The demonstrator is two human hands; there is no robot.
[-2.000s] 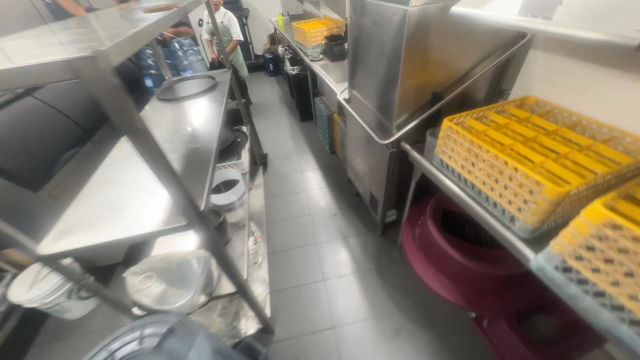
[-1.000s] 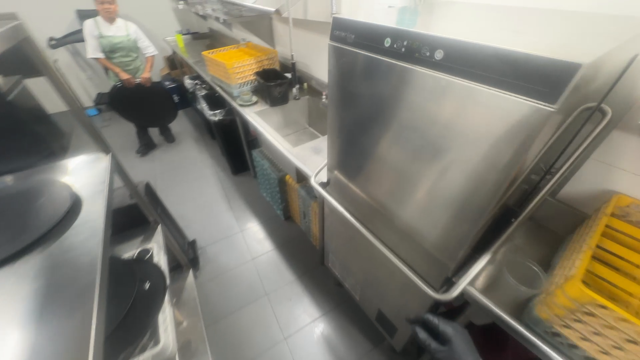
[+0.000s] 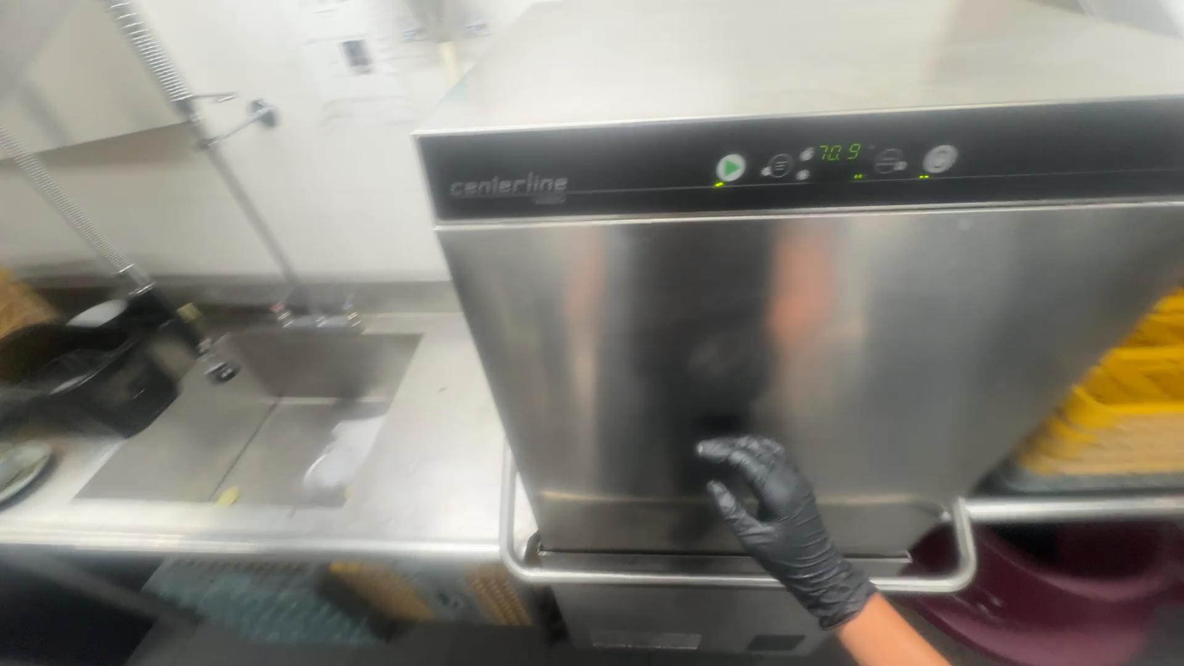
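A hood-type commercial dishwasher (image 3: 647, 370) in stainless steel fills the middle and right, its hood down and its black control panel (image 3: 666, 171) lit with a green display. Along the hood's lower edge runs a tubular steel handle (image 3: 647, 578). My right hand (image 3: 772, 518), in a black glove, is in front of the hood's lower part, its wrist over the handle. Its fingers are apart and hold nothing; whether they touch the hood I cannot tell. My left hand is out of view.
Left of the dishwasher is a steel sink (image 3: 250, 444) with a spray hose (image 3: 217, 370) above. A black tub (image 3: 92, 370) and a plate (image 3: 23, 467) lie further left. Yellow dish racks (image 3: 1110, 407) stand at right, a maroon bin (image 3: 1064, 592) below them. More racks (image 3: 268, 597) are under the counter.
The view has swung round to face the dishwasher, now much closer. The gloved right hand, at the bottom edge one second ago, is now in front of the hood. The other person is out of view.
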